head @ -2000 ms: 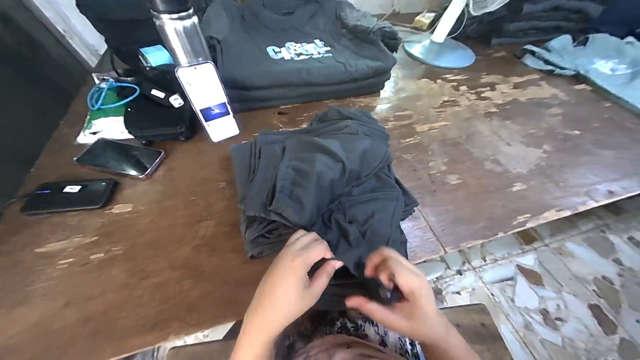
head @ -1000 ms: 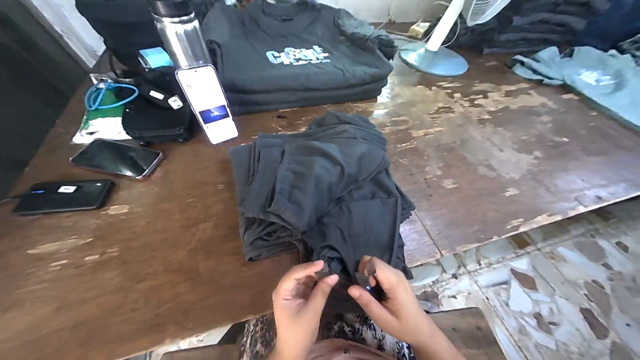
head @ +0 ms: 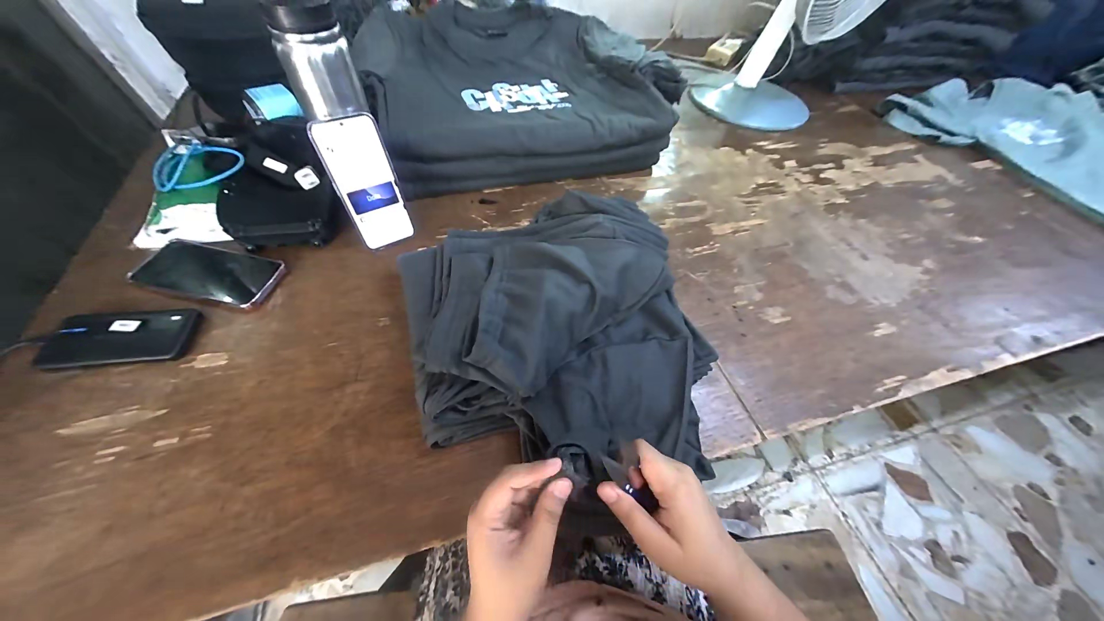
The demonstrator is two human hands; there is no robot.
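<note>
A pile of dark grey garments [head: 561,310] lies at the table's front edge, one part hanging over it toward me. My left hand [head: 517,517] pinches the hanging dark fabric between thumb and fingertips. My right hand [head: 664,509] grips a small dark tool with a thin pointed blade [head: 623,479], its tip close to the pinched fabric. The tool's handle is mostly hidden by my fingers, so its exact kind cannot be told.
Folded dark T-shirts [head: 526,121] lie behind the pile. At left are a propped phone [head: 362,181], a steel bottle [head: 319,73], a black case [head: 276,198], another phone [head: 207,273] and a power bank [head: 121,338]. A fan base [head: 749,103] and light blue cloth [head: 1018,129] are at right.
From two seconds to one second ago, my left hand moved lower and the front fabric was shifted. The blade at my right hand now shows beside the fabric.
</note>
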